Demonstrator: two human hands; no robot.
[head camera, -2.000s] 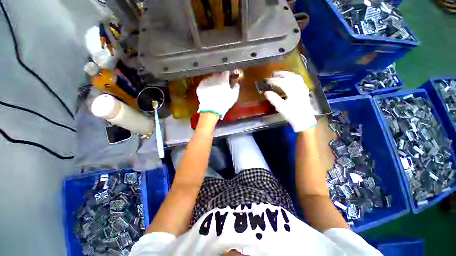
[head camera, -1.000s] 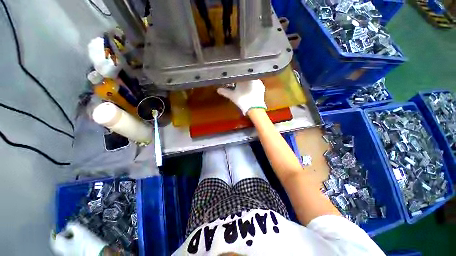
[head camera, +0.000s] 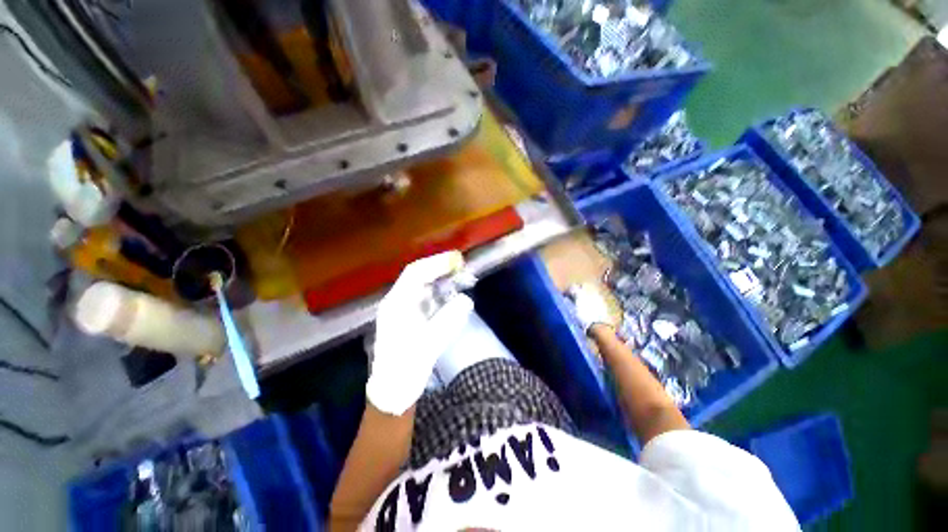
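Note:
My left hand (head camera: 411, 338), in a white glove, is in front of the table's front edge and grips a small silver-grey metal part (head camera: 449, 288). My right hand (head camera: 593, 308), also gloved, reaches down at the brown cardboard (head camera: 570, 264) inside the near right blue crate (head camera: 757, 372), beside heaped metal parts (head camera: 674, 330). Its fingers are small and blurred, so I cannot tell what they hold. A small shiny piece (head camera: 394, 185) shows at the lower edge of the grey press head (head camera: 312, 161), over the amber sheet (head camera: 416, 208). The red strip (head camera: 364, 276) lies in front.
A dark cup (head camera: 205, 272) with a pale blue stick (head camera: 237, 348) and a cream bottle (head camera: 146, 317) stand left of the press. A blue crate of parts (head camera: 187, 494) is at lower left. Several more filled blue crates are at right, and another blue crate (head camera: 806, 468) is at lower right.
The view has turned to the right. My left hand has moved from the left crate to the table's front and holds a part. My right hand has gone from the press to the right crate.

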